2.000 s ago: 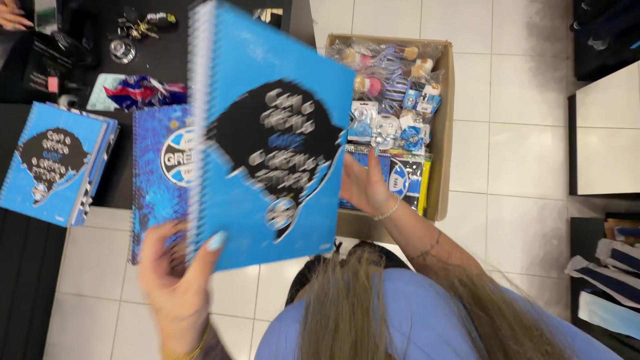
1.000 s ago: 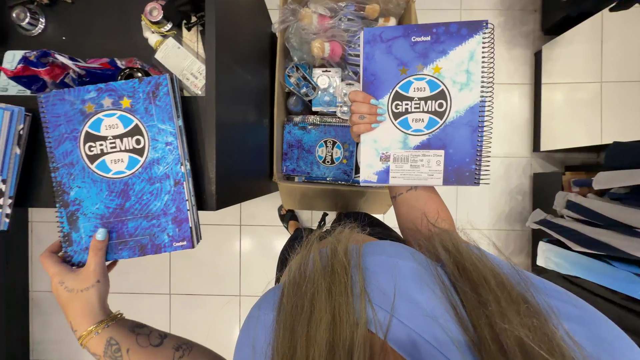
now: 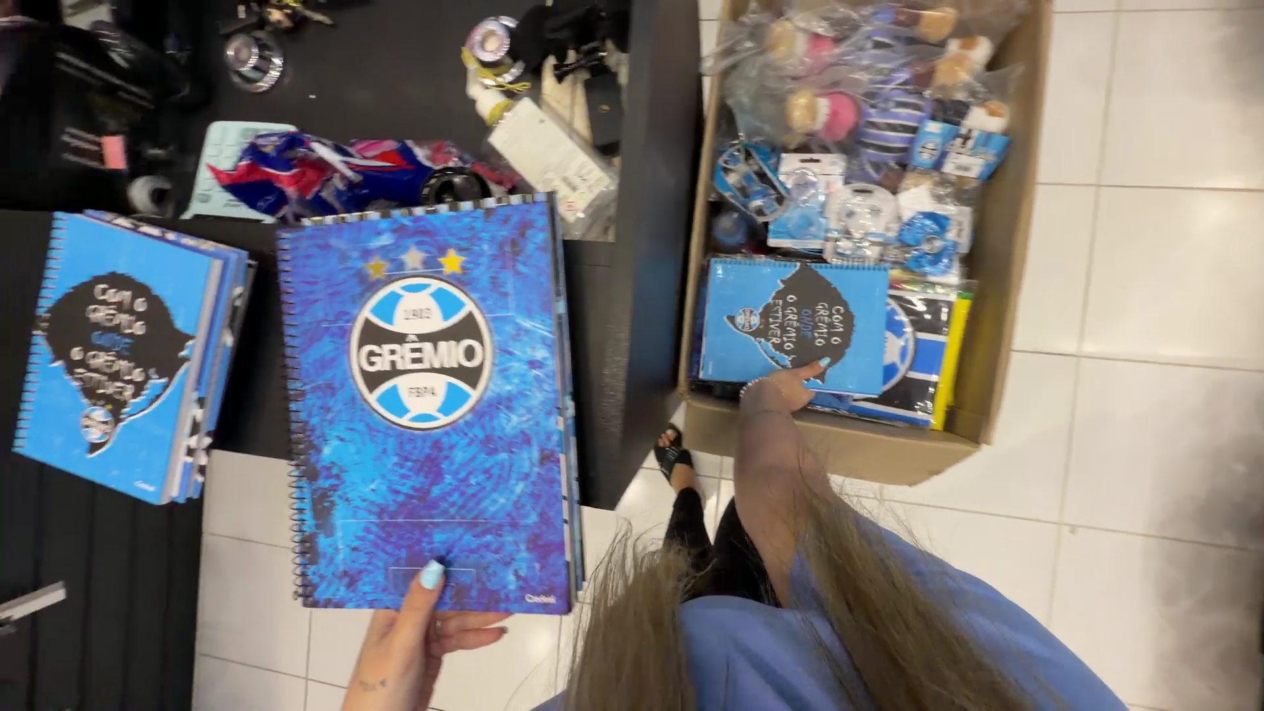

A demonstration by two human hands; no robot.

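Note:
My left hand (image 3: 425, 622) grips the bottom edge of a stack of large spiral notebooks, thumb on the front; the top one is a blue patterned notebook (image 3: 425, 474) with a round crest and three stars. My right hand (image 3: 790, 388) reaches into the cardboard box (image 3: 839, 439), with its thumb on the lower edge of a small light-blue spiral notebook (image 3: 726, 296) that has a black shape and white lettering. Its other fingers are largely hidden. At the left lies a stack of light-blue spiral notebooks (image 3: 178, 296) on the black counter.
Bagged dolls (image 3: 825, 114) and packaged blue and white small goods (image 3: 859, 222) fill the box's upper part. On the black counter (image 3: 346, 89) lie a red and blue plastic-wrapped item (image 3: 336, 178), white tags (image 3: 553, 158) and metal rings (image 3: 254, 61). White floor tiles (image 3: 1136, 425) surround the box.
The blue and white notebook that my right hand held up a second ago is out of that hand, which is now down in the box. My left hand still holds its patterned notebook stack.

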